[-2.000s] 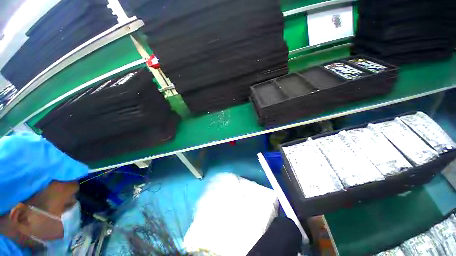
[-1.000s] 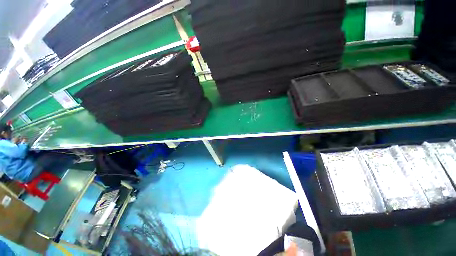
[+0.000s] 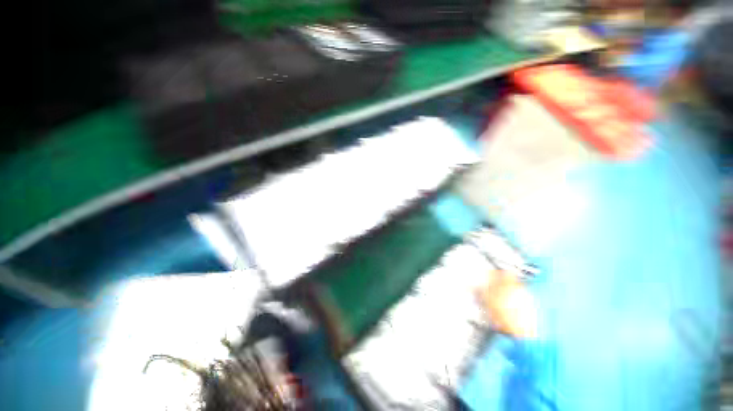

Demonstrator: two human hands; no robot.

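The frame is strongly blurred. A black foam tray of white, glaring bagged boards (image 3: 346,201) lies below the bench edge. A second row of bagged boards (image 3: 426,329) lies nearer to me. My right hand (image 3: 509,303) is a blurred orange patch at the right end of this nearer row, with a blue sleeve below it. A striped silvery thing (image 3: 502,250) shows just above the hand; whether I hold it is unclear. A dark and pale blur with a pinkish patch at the bottom, left of the nearer row, may be my left hand; its fingers cannot be made out.
A white bag heap (image 3: 177,329) lies at lower left, with dark strands over it. A pale strip (image 3: 215,239) stands beside the far tray. The green bench (image 3: 72,168) carries a black tray stack (image 3: 241,88). A red-orange tray (image 3: 591,108) sits on a pale bin (image 3: 526,152).
The view has swung right and down, bringing the nearer bagged row, my right hand and the orange tray into view. The people at left have gone out of view.
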